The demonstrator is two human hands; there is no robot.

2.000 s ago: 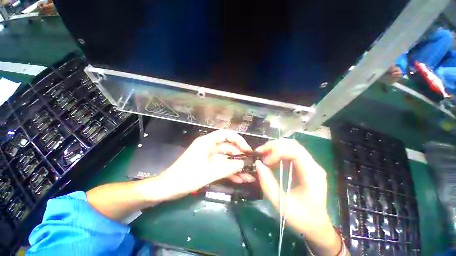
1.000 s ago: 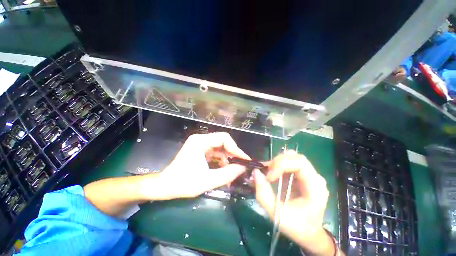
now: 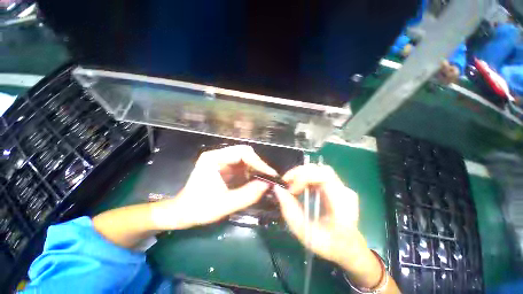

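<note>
A small dark module (image 3: 268,180) is pinched between the fingertips of both hands, in front of the black machine. My left hand (image 3: 215,182) holds its left end between thumb and fingers. My right hand (image 3: 321,209) holds its right end. The silver tweezers (image 3: 311,224) are also in my right hand, with the thin prongs running up and down across the palm. The fingers hide much of the module, and the picture is blurred, so its details do not show.
The black machine (image 3: 175,166) lies beyond my hands, under a clear guard (image 3: 200,115). A filled black tray (image 3: 51,152) is at left, another black tray (image 3: 430,218) at right. A thin black cable (image 3: 276,258) runs toward me. A person's hand (image 3: 449,72) shows at upper right.
Both hands and the module appear slightly further left in the picture. The view has shifted and become blurrier. The module remains held between both hands, now nearer edge-on.
</note>
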